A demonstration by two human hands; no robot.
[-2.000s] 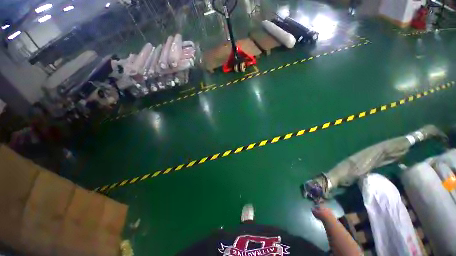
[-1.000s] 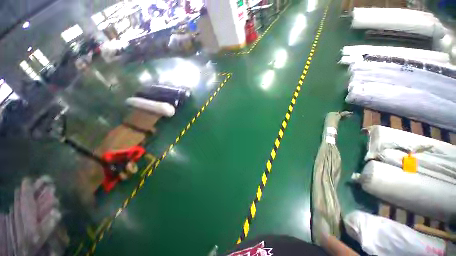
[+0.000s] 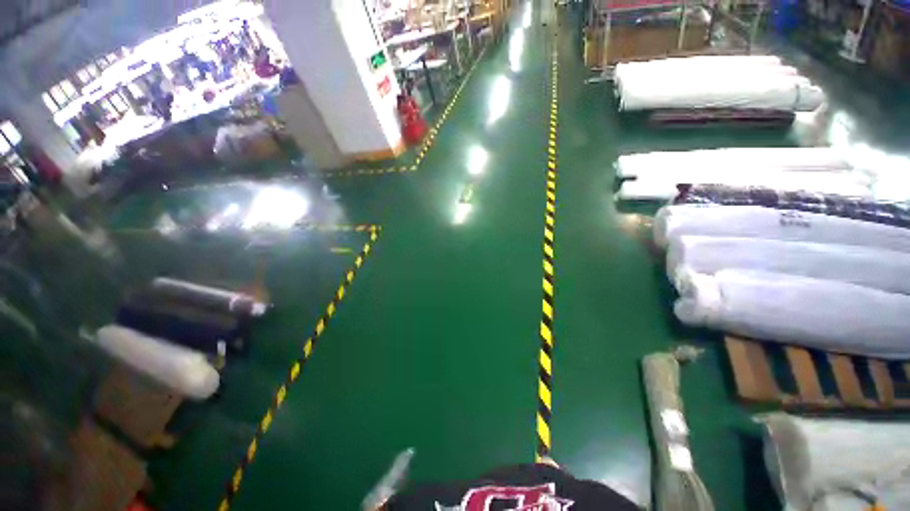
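Observation:
Neither of my hands is in view. A small clear plastic bag shows at the bottom edge, just left of my dark shirt, blurred and partly cut off; what holds it is hidden. A long grey-green wrapped roll lies on the green floor at the lower right, its lower end cut off by the picture's edge.
A yellow-black tape line runs ahead along the aisle. White fabric rolls and a wooden pallet lie on the right. More rolls lie on the left. A white pillar and red extinguishers stand ahead.
The view has turned right and moved forward along the aisle. The red pallet truck has nearly left the view at the lower left. The forearm seen at the lower right has gone out of view.

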